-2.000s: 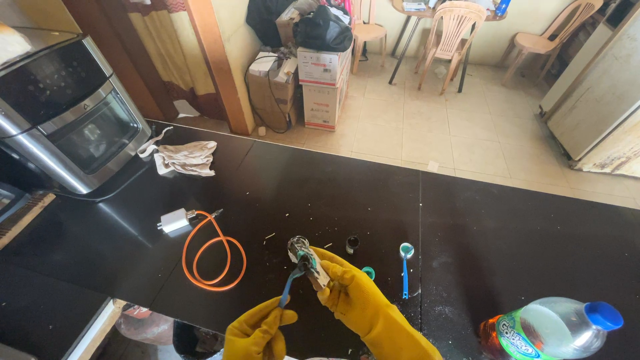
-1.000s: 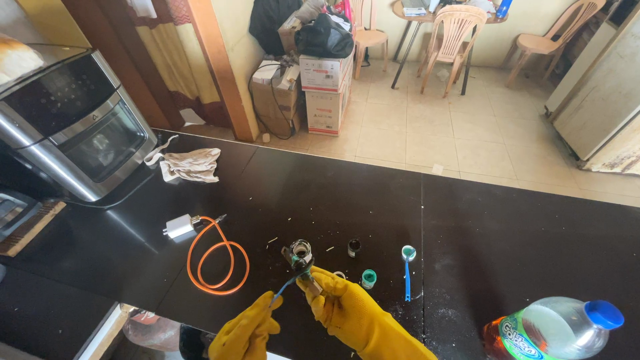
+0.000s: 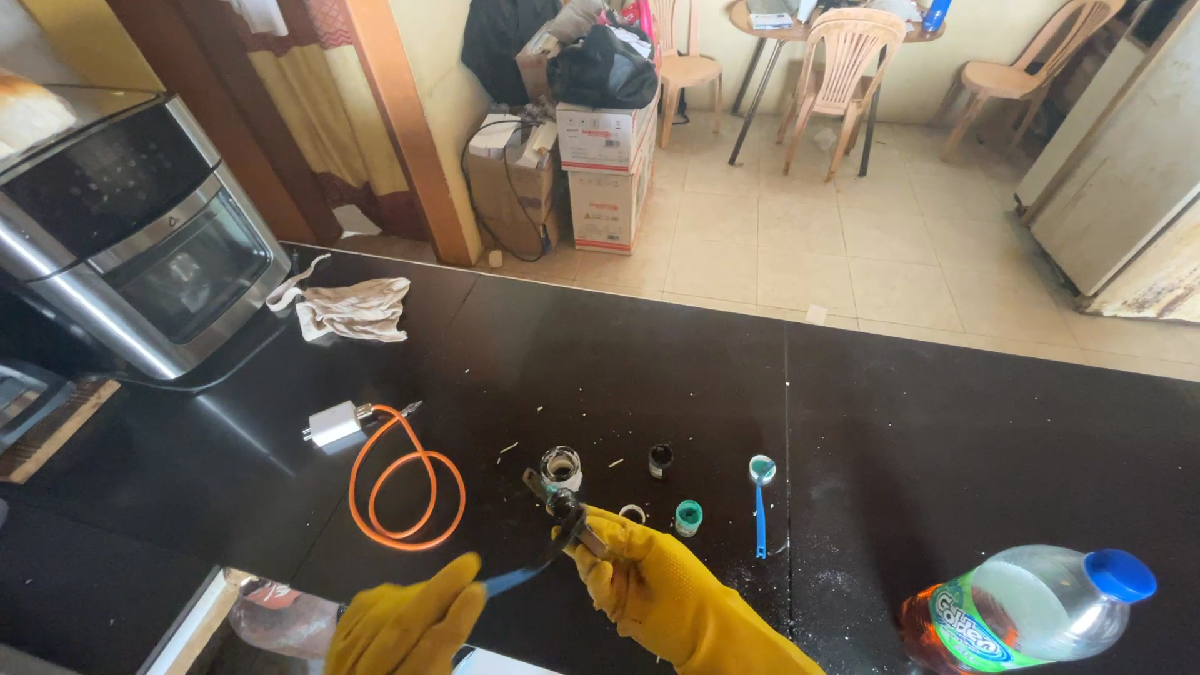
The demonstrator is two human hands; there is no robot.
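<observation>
Both hands wear yellow rubber gloves. My left hand (image 3: 408,619) grips a blue-handled brush (image 3: 511,581), whose dark, blurred head meets a small object in my right hand. Between its fingertips my right hand (image 3: 647,581) pinches a narrow piece with a dark, glossy part (image 3: 562,504); its kind is unclear. Just beyond stands an open jar (image 3: 561,467) with a stained rim. Near the right hand are a small dark pot (image 3: 660,459), a pot of green paste (image 3: 688,517) and a white ring-like lid (image 3: 632,514). A blue stick (image 3: 760,520) rests in a white cap (image 3: 762,468).
An orange cable (image 3: 459,497) with a white power adapter (image 3: 335,426) lies left. Behind it are a crumpled cloth (image 3: 356,307) and an oven-like appliance (image 3: 187,272). A soda bottle (image 3: 1022,600) lies tilted at the right on the dark countertop (image 3: 937,450). Small bits are scattered about.
Two seconds ago the brush was at the piece nearer the jar; my left hand has since moved left and down in the view. The jar now shows apart from the right hand's fingers.
</observation>
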